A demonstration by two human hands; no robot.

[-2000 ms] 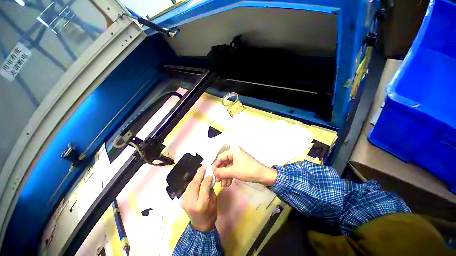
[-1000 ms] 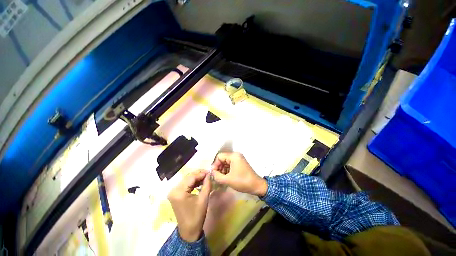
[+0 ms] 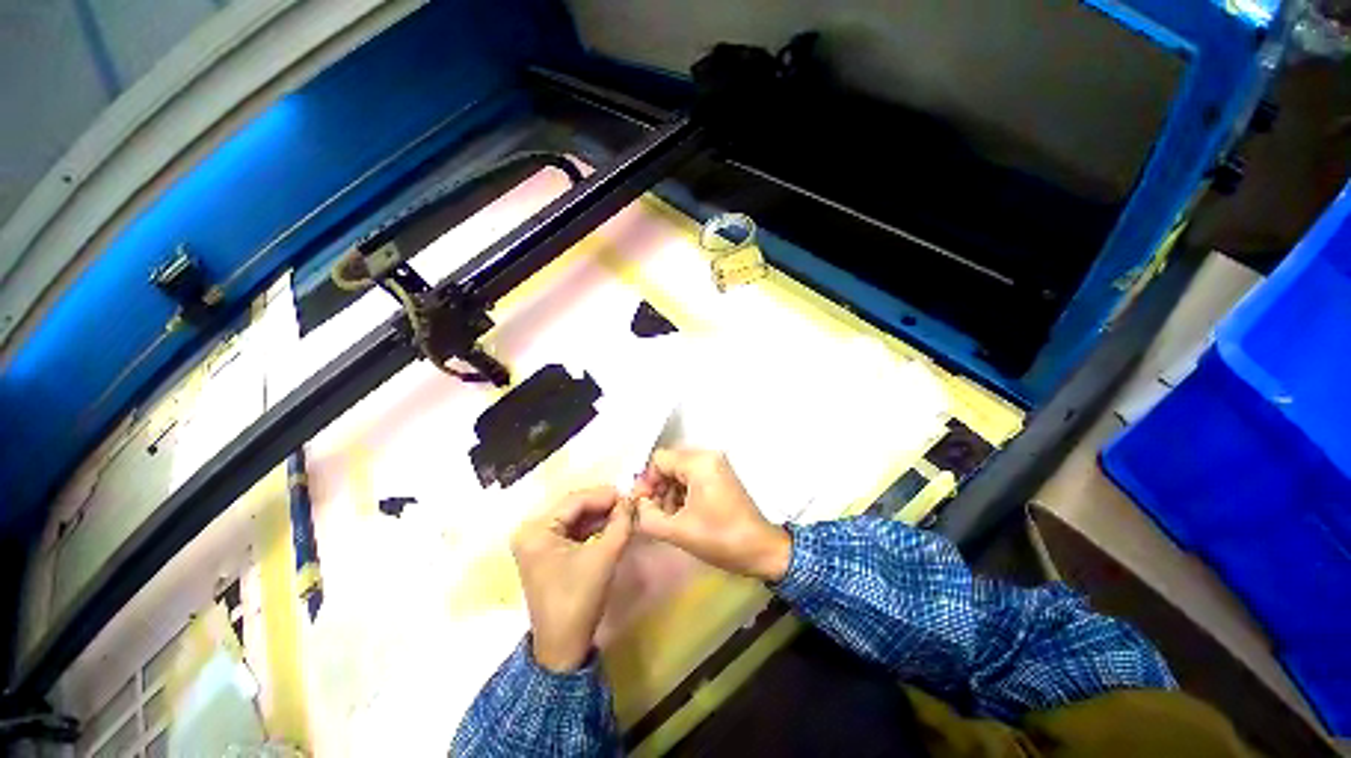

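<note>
My left hand (image 3: 571, 570) and my right hand (image 3: 708, 511) meet over the front part of the board, fingertips pinched together. A small pale piece (image 3: 633, 502) seems to be between the fingertips; glare and the fingers hide most of it. A thin greyish edge (image 3: 662, 430) shows just above my right hand, and I cannot tell if it belongs to the same piece. The black notched opening (image 3: 535, 424) lies uncovered in the overexposed template board (image 3: 830, 393), beyond my left hand. The laser head (image 3: 449, 329) is just beyond the opening.
The black gantry rail (image 3: 282, 430) crosses the bed diagonally. A tape roll (image 3: 728, 233) sits at the board's back edge. A dark blue stick (image 3: 302, 518) lies on the left. A small black triangle (image 3: 651, 319) is near the back. A blue bin (image 3: 1259, 444) stands right of the machine.
The view has shifted, showing more of the left front. My hands stay together at the fingertips; my left hand has turned and sits lower, further from the black opening. The laser head looks unmoved on its rail.
</note>
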